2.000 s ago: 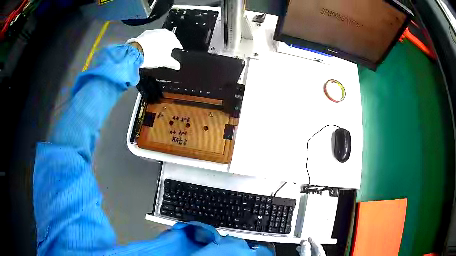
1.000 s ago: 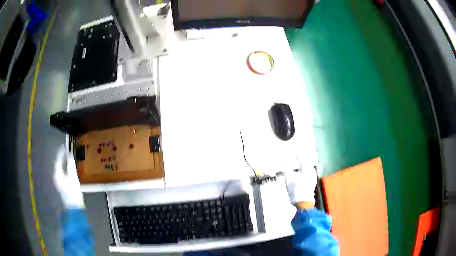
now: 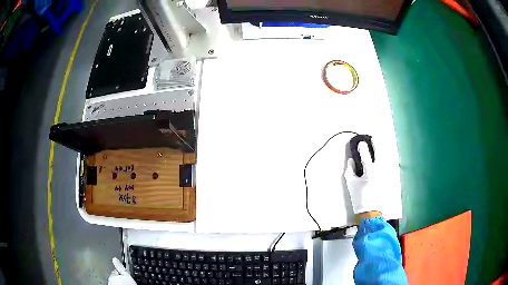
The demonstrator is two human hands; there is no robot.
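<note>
My right hand (image 3: 360, 188), in a white glove below a blue sleeve, lies over the black computer mouse (image 3: 356, 152) on the white table. The mouse's thin cord curves left and down to the table's front edge. My left hand (image 3: 120, 275), also gloved, is at the bottom left beside the keyboard, cut off by the picture's edge; nothing shows in it. The brown fixture (image 3: 136, 192) at the table's left has handwritten marks and black side blocks and holds no tablet. Its dark lid (image 3: 125, 133) stands up along the far edge.
The black keyboard (image 3: 217, 269) is on the pull-out shelf. A tape ring (image 3: 324, 77) lies on the table (image 3: 250, 139). The monitor (image 3: 312, 15) and machine column (image 3: 171, 28) stand at the far side. A black plate (image 3: 120, 55) is far left. An orange tray (image 3: 436, 250) lies at right on green.
My right hand has moved up from the table's front edge onto the mouse. My left hand has left the fixture lid and dropped to the bottom left. The view has shifted.
</note>
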